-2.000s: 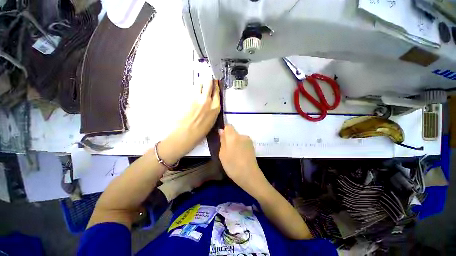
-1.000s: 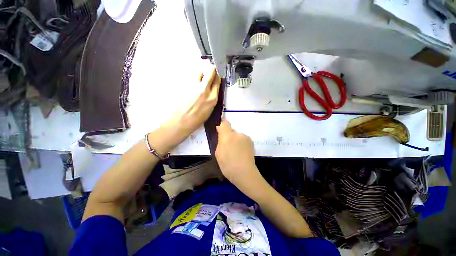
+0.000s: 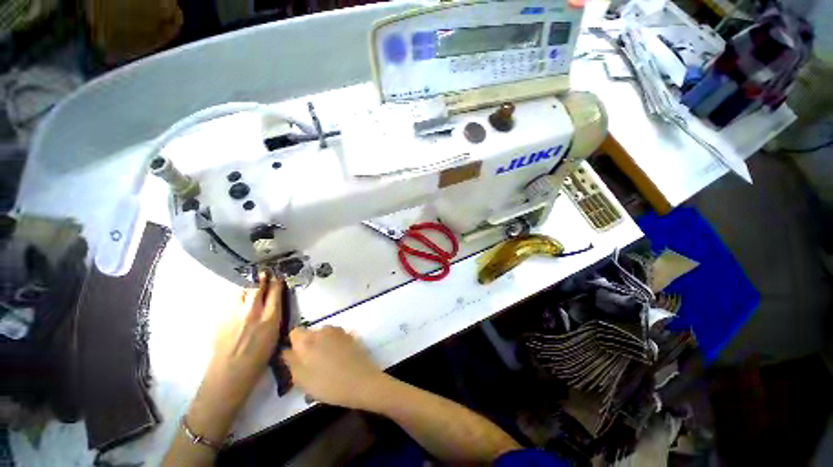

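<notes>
A dark fabric strip point(image 3: 284, 339) runs from under the needle area of the white sewing machine point(image 3: 320, 196) towards the table's front edge. My left hand point(image 3: 247, 333) lies along the strip's left side, fingertips close to the presser foot point(image 3: 265, 271), pressing on the fabric. My right hand point(image 3: 327, 365) is curled at the strip's right side lower down and holds it. The needle and the fabric under the foot are too small and covered to make out.
Red-handled scissors point(image 3: 427, 251) and a brown-yellow banana point(image 3: 519, 256) lie on the machine bed. A curved dark stack point(image 3: 117, 342) lies at the left. A control panel point(image 3: 475, 50) stands behind the machine. Striped dark pieces point(image 3: 594, 360) are heaped lower right. Papers point(image 3: 659, 91) lie upper right.
The view has swung to the right and up, showing the control panel and the whole machine head. Both hands remain on the dark strip by the needle.
</notes>
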